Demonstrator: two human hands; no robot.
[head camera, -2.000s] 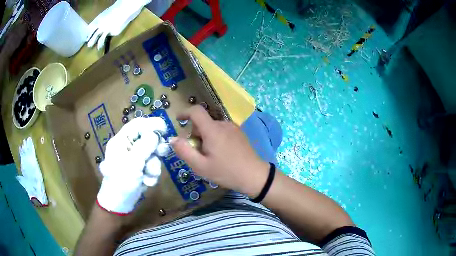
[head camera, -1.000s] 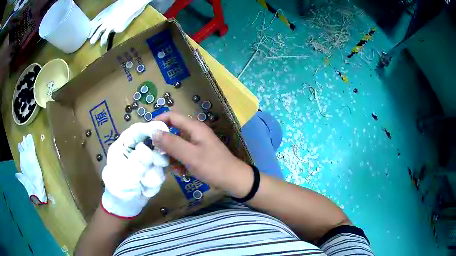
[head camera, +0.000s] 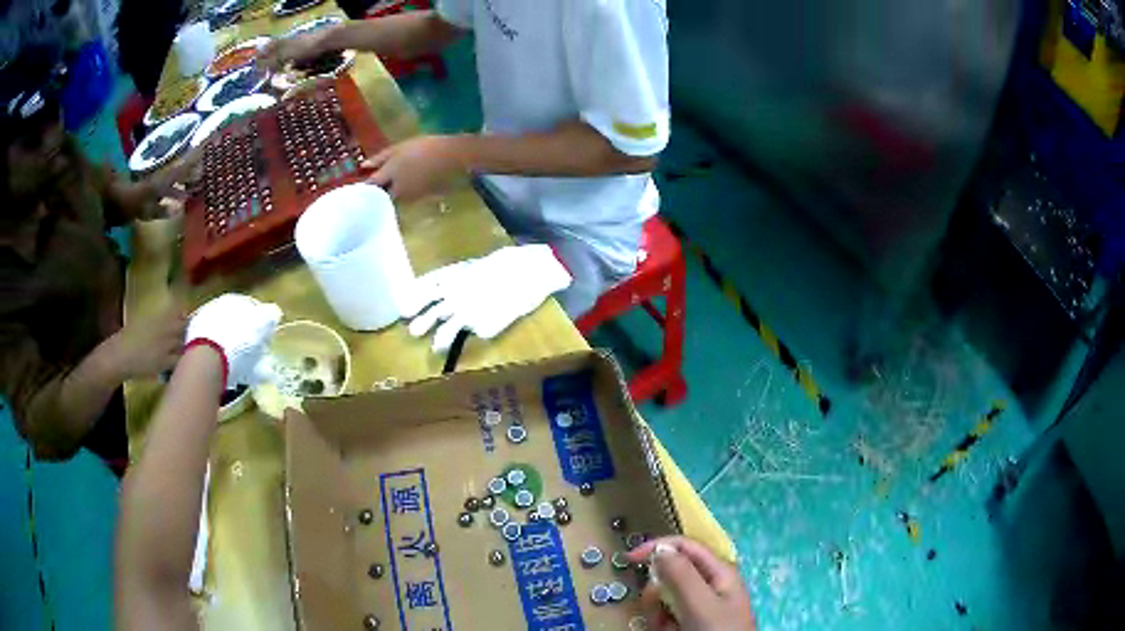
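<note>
The open brown cardboard box tray (head camera: 463, 459) lies in front of me with several small round caps (head camera: 516, 477) scattered in it, some pale disc up, some dark dome up. My left hand (head camera: 234, 335), in a white knit glove with a red cuff edge, reaches to the left rim of the small cream bowl (head camera: 327, 351), which holds a few caps. Whether it holds anything cannot be told. My bare right hand (head camera: 697, 589) is at the box's right side near the lower edge, cut off by the picture edge, fingers bent among caps; any part in its fingertips cannot be made out.
Beyond the box stand a white plastic tub (head camera: 358, 261) and spare white gloves (head camera: 494, 293) with a dark thin tool (head camera: 457, 351). Farther are a red-brown slotted tray (head camera: 265, 166) of small parts, white dishes (head camera: 164, 142), two people at the table and a red stool (head camera: 660, 290).
The view has tilted up toward the table's far end. My hands have parted: the left has moved from over the box to the small bowl, the right to the box's right side.
</note>
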